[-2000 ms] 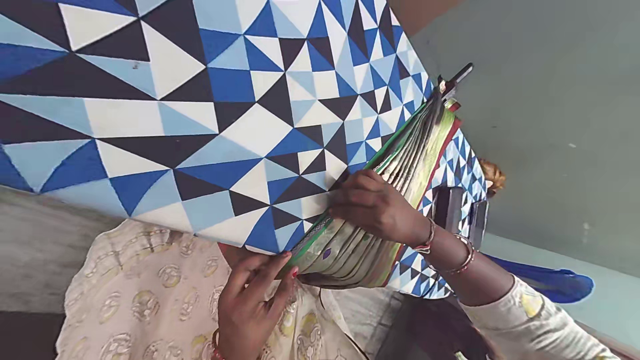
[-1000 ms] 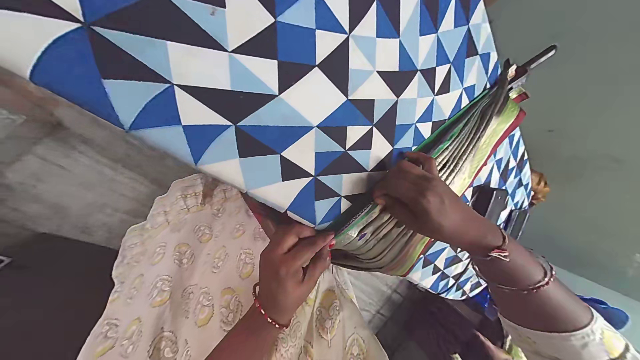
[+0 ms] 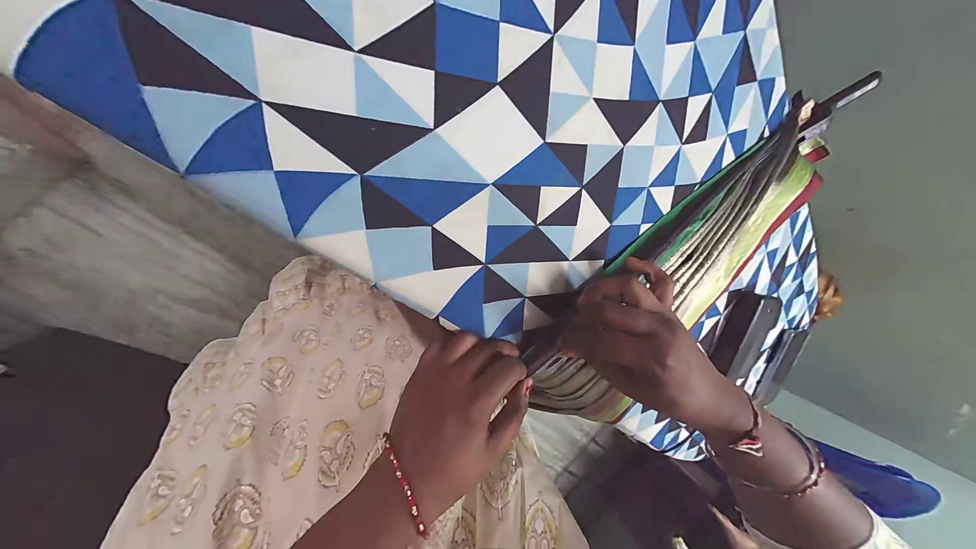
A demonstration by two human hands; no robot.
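A long bundle of pleated, folded fabric [image 3: 724, 229] in grey, green, yellow and dark red lies across a table covered with a blue, white and black geometric cloth [image 3: 488, 137]. My right hand [image 3: 633, 335] lies on the bundle near its lower end, fingers bent and pinching the green and dark edge. At the bundle's near end, my left hand [image 3: 465, 404] has its fingers curled at the table edge on the fabric's corner; the fingertips are partly hidden. At the far end a dark clip or clamp [image 3: 823, 110] sits on the folds.
Dark box-like objects [image 3: 743, 332] stand on the cloth beyond my right forearm. A blue object [image 3: 877, 476] lies at the lower right. A grey-green wall [image 3: 892, 252] rises at the right. Patterned cream clothing [image 3: 305, 381] covers my lap below the table edge.
My right hand has moved down along the folded fabric, closer to my left hand. My left hand has turned with its back upward and stays at the near end. The view has shifted.
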